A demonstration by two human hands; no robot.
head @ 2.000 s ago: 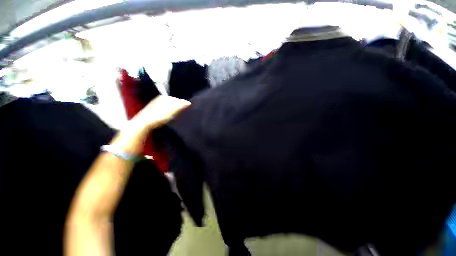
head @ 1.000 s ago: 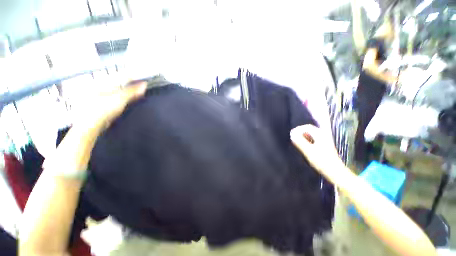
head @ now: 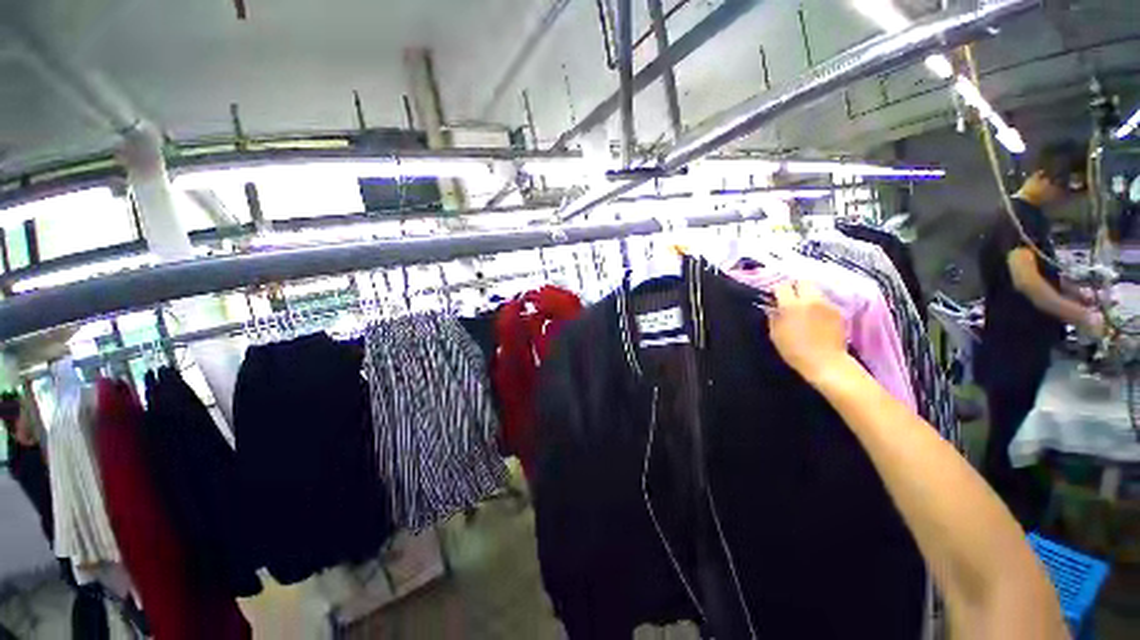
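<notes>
A black bomber jacket (head: 800, 481) hangs with its front towards me, open at the middle. A white neck label (head: 661, 325) shows inside the back neck, between collar edges with pale stripes. Thin silvery zipper lines run down both front edges. My right hand (head: 810, 330) is at the jacket's shoulder on the right side, fingers curled near the cloth; whether they grip it is unclear. My left hand is not in view.
A thick grey rail (head: 413, 253) runs across overhead. Black, red and striped garments (head: 435, 419) hang at left, a pink one (head: 885, 344) behind the jacket at right. A person (head: 1019, 325) stands at far right, above a blue plastic stool (head: 1069, 581).
The jacket showed its back; now its open front and neck label face me. My left hand has left the picture. My right hand is now up at the shoulder. The view has tilted up.
</notes>
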